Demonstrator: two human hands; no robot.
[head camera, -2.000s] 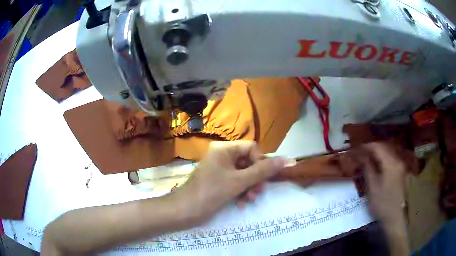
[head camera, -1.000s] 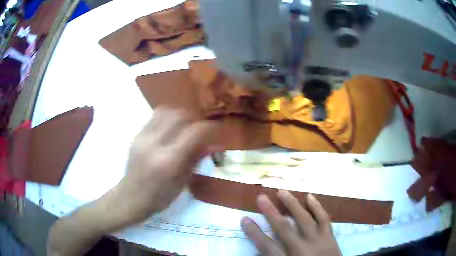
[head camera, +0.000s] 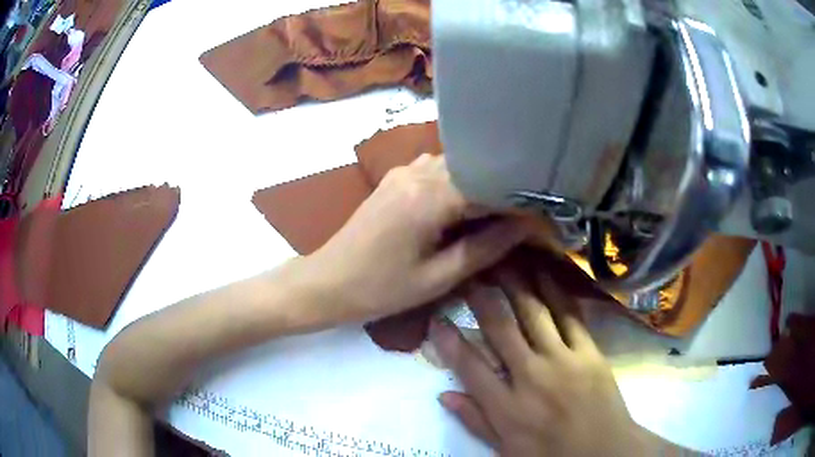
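A gathered rust-brown panel lies under the sewing machine head, its far part lit orange near the needle. My left hand pinches cloth at the panel's near edge, just left of the needle area; the fingertips are partly hidden. My right hand lies palm down with fingers spread, its fingertips on the cloth beside my left hand. A narrow rust-brown strip shows its end between my hands; the rest is covered. The needle point is hidden by the machine head.
A gathered piece lies at the far side. A flat cut panel lies at left by red tape. Dark red-brown pieces and a red cord are at right. Pale straps lie on the side board.
The view has shifted left and closer to the machine head. The strip has moved from the near edge up to the panel. My left hand has moved onto the cloth, and my right hand up beside it.
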